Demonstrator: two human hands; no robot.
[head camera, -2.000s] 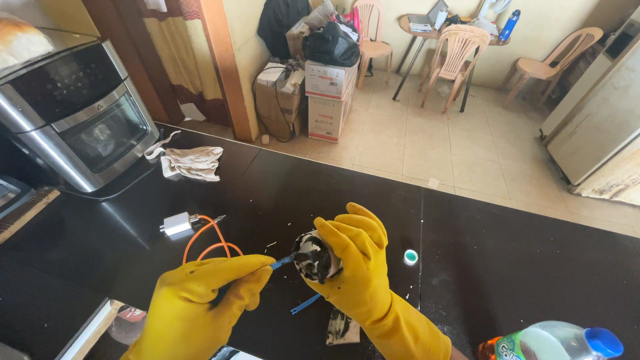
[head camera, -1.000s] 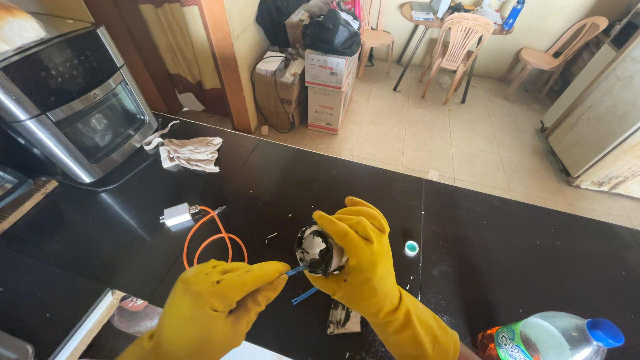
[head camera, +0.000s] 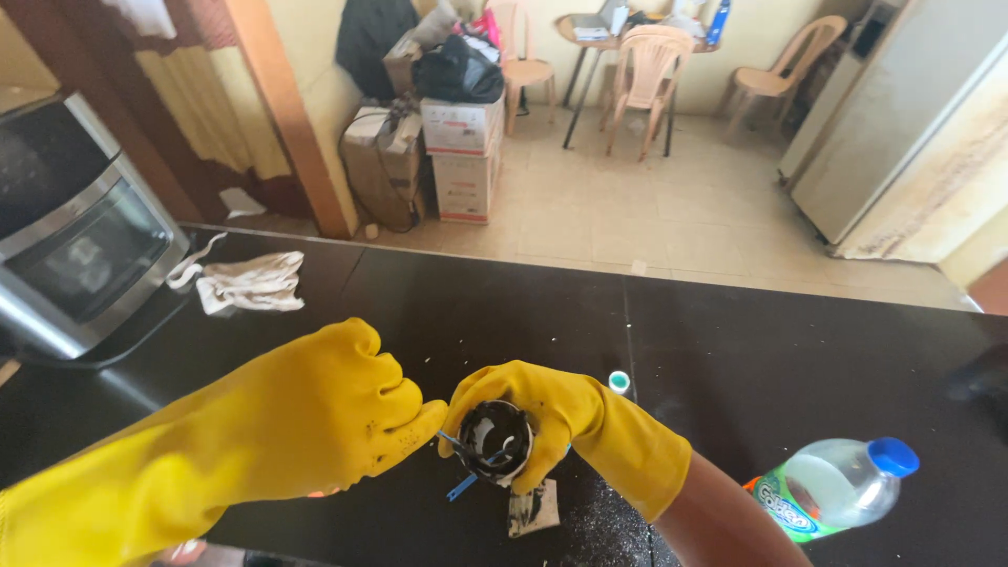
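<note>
My right hand (head camera: 543, 409), in a yellow rubber glove, is wrapped around a small round cup (head camera: 494, 441) smeared inside with black and whitish matter. From the left my left hand (head camera: 354, 417), gloved the same way, pinches the end of a thin blue stick (head camera: 450, 438) that reaches into the cup. A second blue plastic piece (head camera: 462, 487) lies just below the cup. Near it on the dark tabletop is a pale card-like scrap (head camera: 534, 509) with black smears. A small white cap with a green inside (head camera: 620, 383) sits beyond my right hand.
At the left stands an air fryer oven (head camera: 87, 252), with a stained white cloth (head camera: 252, 282) beside it. A clear plastic bottle with a blue cap (head camera: 835, 484) is at the lower right. White specks dot the tabletop (head camera: 787, 370). Past its far edge are boxes (head camera: 463, 185) and chairs.
My left forearm now stretches farther across the left of the view and hides where the white adapter and orange cable lay. The stick remains at the cup.
</note>
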